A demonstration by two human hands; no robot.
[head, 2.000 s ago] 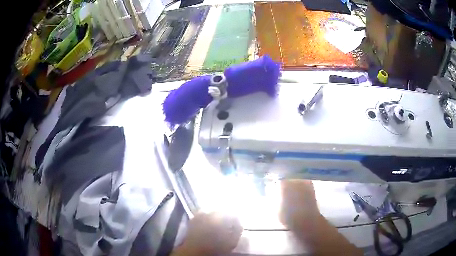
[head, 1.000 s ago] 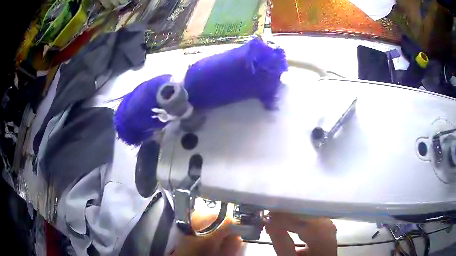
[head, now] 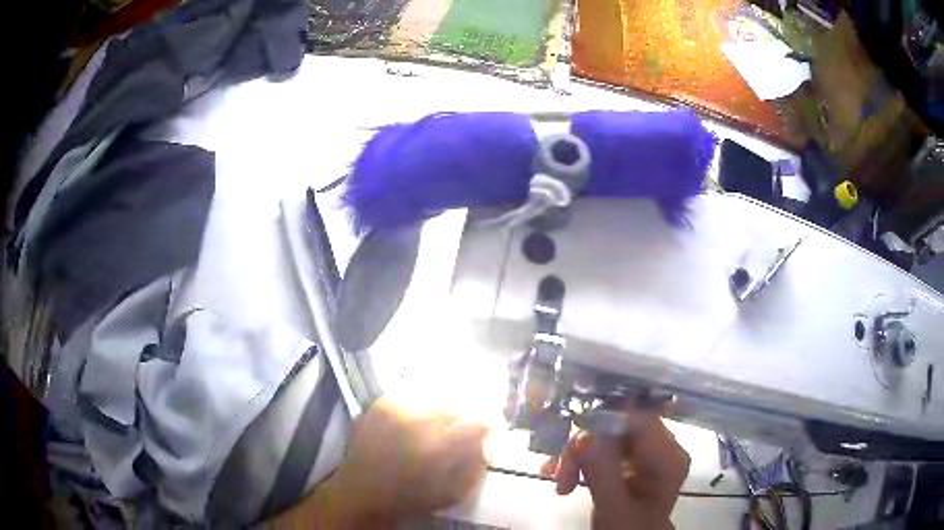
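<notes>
The white sewing machine head (head: 642, 280) fills the right middle, with shiny metal parts (head: 540, 383) at its needle end. My left hand (head: 409, 461) lies left of the needle area at the end of a narrow light strip (head: 323, 300), partly washed out by glare; its grip on the strip is unclear. My right hand (head: 629, 471) is under the head, right of the needle area, fingers bent; what it touches is hidden by the machine. Light grey and dark grey cloth (head: 171, 383) is bunched left of my left hand.
A purple fluffy roll (head: 445, 166) is tied on the head. A dark oval disc (head: 381, 285) hangs left of it. Scissors (head: 776, 497) lie right of my right hand. Dark grey cloth (head: 197, 52) is at upper left. A yellow round item (head: 846, 194) is behind the machine.
The camera view has shifted and tilted. My right hand, seen lower under the lamp glare at first, is now up by the needle parts. My left hand stays beside the strip.
</notes>
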